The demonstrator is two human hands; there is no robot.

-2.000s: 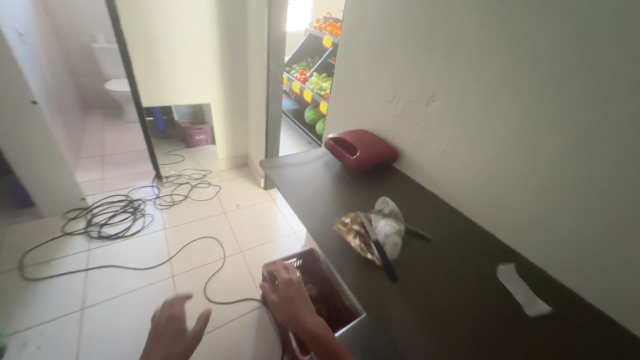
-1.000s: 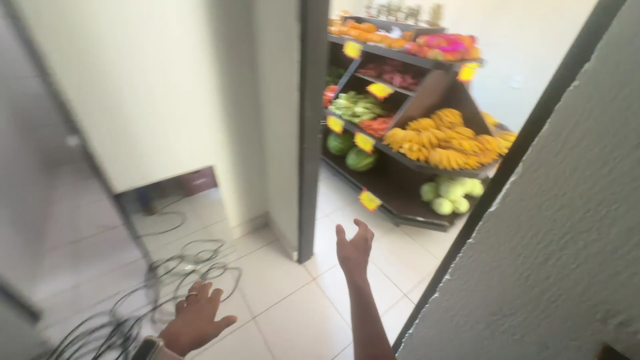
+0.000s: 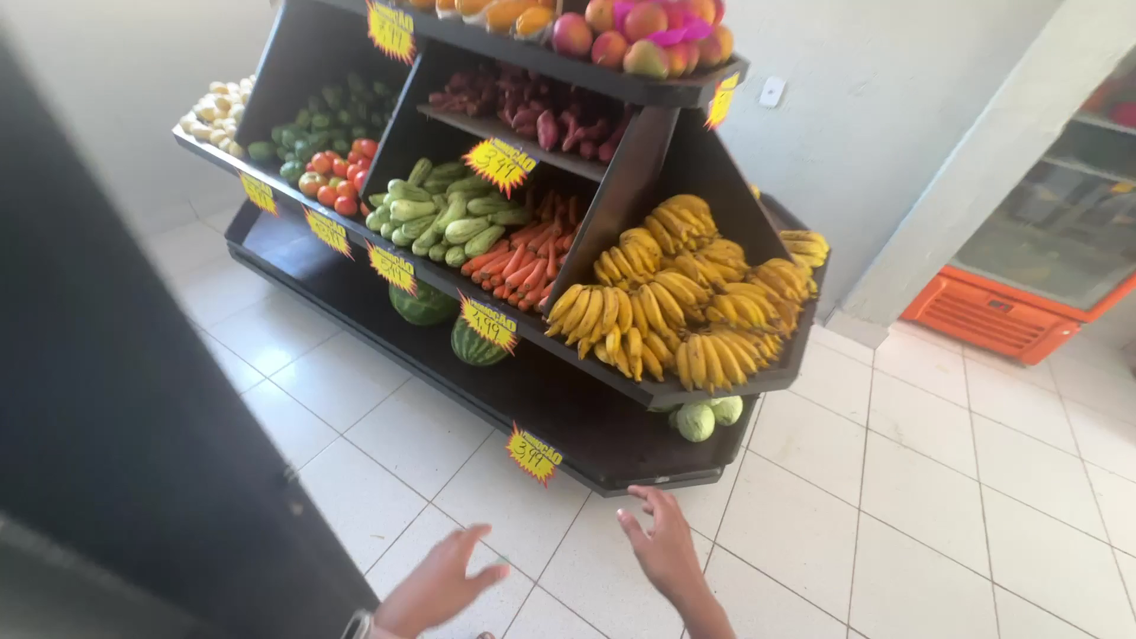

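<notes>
My left hand (image 3: 441,581), with a watch at its wrist, is held over the tiled floor, fingers apart and holding nothing. To its right my right hand (image 3: 658,546) is raised, also empty, thumb and fingers spread, just below the front corner of a dark produce display (image 3: 657,461). Bunches of bananas (image 3: 657,306) fill the display's right end. Beside them lie carrots (image 3: 528,257), pale green vegetables (image 3: 444,209), tomatoes (image 3: 337,177) and dark red roots (image 3: 550,124). Mangoes (image 3: 612,40) are on the top shelf, watermelons (image 3: 479,342) on the bottom one.
A dark door or frame edge (image 3: 177,355) stands close on the left. Yellow price tags (image 3: 532,453) stick out from the shelf edges. At the right, past a wall corner (image 3: 941,195), is a glass-fronted fridge with an orange base (image 3: 994,311). White floor tiles (image 3: 923,470) lie around the display.
The view has moved from a room with a dark counter, through a doorway, to the produce display. My right hand, earlier at a container beside the counter, is now away from it and empty.
</notes>
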